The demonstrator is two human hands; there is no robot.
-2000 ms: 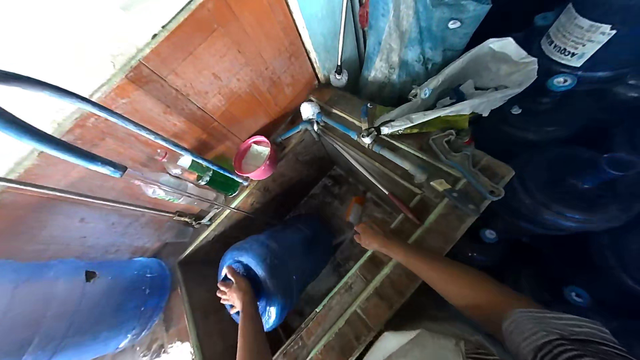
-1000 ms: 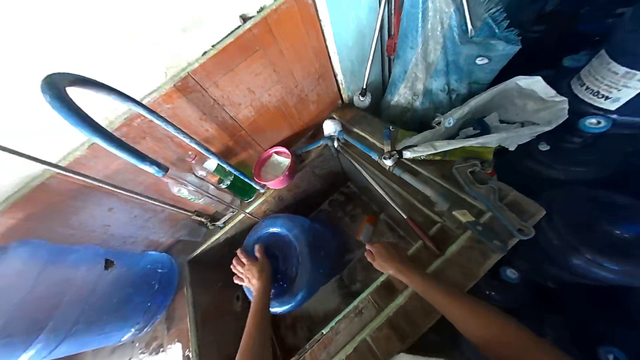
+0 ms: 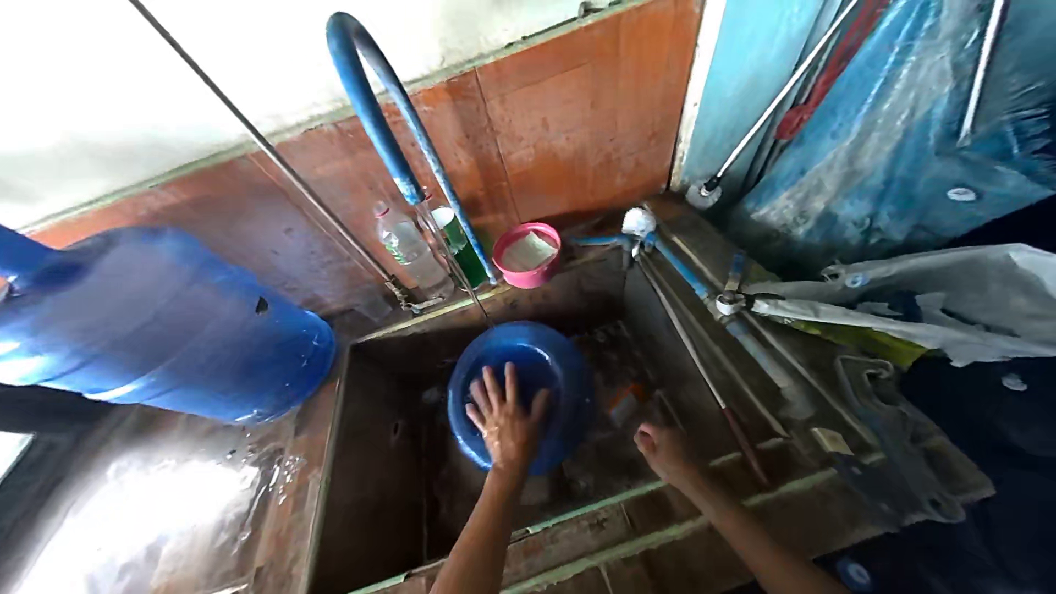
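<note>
A large blue plastic jug [image 3: 569, 384] lies in a dark tiled basin [image 3: 375, 487], one round end facing me. My left hand [image 3: 503, 421] rests on that recessed end with its fingers spread. To the right of the jug is my right hand [image 3: 660, 450], low over the basin, its fingers curled. Just beyond those fingers is a small orange object [image 3: 627, 403]; whether the hand holds it cannot be told. Behind the jug, on the basin's back ledge, stand a pink bowl [image 3: 528, 254] with something pale inside, a clear plastic bottle [image 3: 412, 252] and a green-labelled bottle [image 3: 466, 247].
Another big blue jug [image 3: 165, 322] lies on the wet surface at left. A curved blue pipe [image 3: 363, 99] rises behind the basin, beside a thin metal rod [image 3: 272, 148]. Blue and grey pipes with a valve [image 3: 730, 304] run along the right edge, near a crumpled white sack [image 3: 907, 305].
The jug has turned so that its round end faces me more fully. My left hand has moved from its rim onto the middle of that end. The view has swung round.
</note>
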